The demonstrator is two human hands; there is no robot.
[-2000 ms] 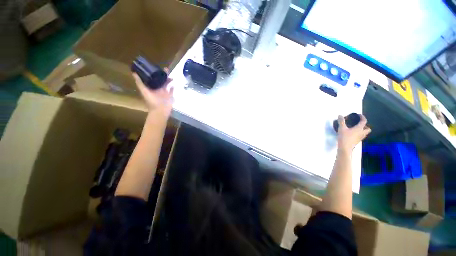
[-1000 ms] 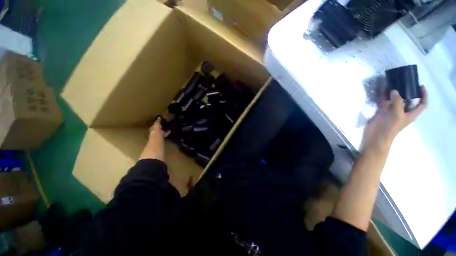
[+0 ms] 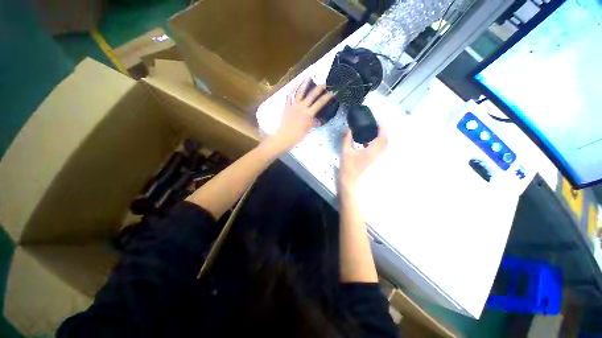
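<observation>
My right hand [image 3: 360, 155] holds a matt black cylindrical housing [image 3: 362, 124] by its lower end, just above or on the white bench top [image 3: 422, 218], beside the round black fan [image 3: 357, 74]. My left hand [image 3: 300, 115] lies with fingers spread over another black housing [image 3: 325, 109] at the bench's left end, next to the fan. The fingers cover part of that housing; whether they grip it or only touch it is hard to tell.
A large open carton [image 3: 86, 158] with jumbled black parts [image 3: 173, 181] stands at the left. Another open carton [image 3: 257, 39] stands behind it. A blue control panel [image 3: 487, 141], a small black item [image 3: 480, 169] and a monitor [image 3: 554, 79] are at the right. A silver duct [image 3: 412, 23] runs behind the fan.
My left hand has come out of the left carton up to the housing by the fan. My right hand still holds its housing, now close to the fan. The view has turned back toward the bench.
</observation>
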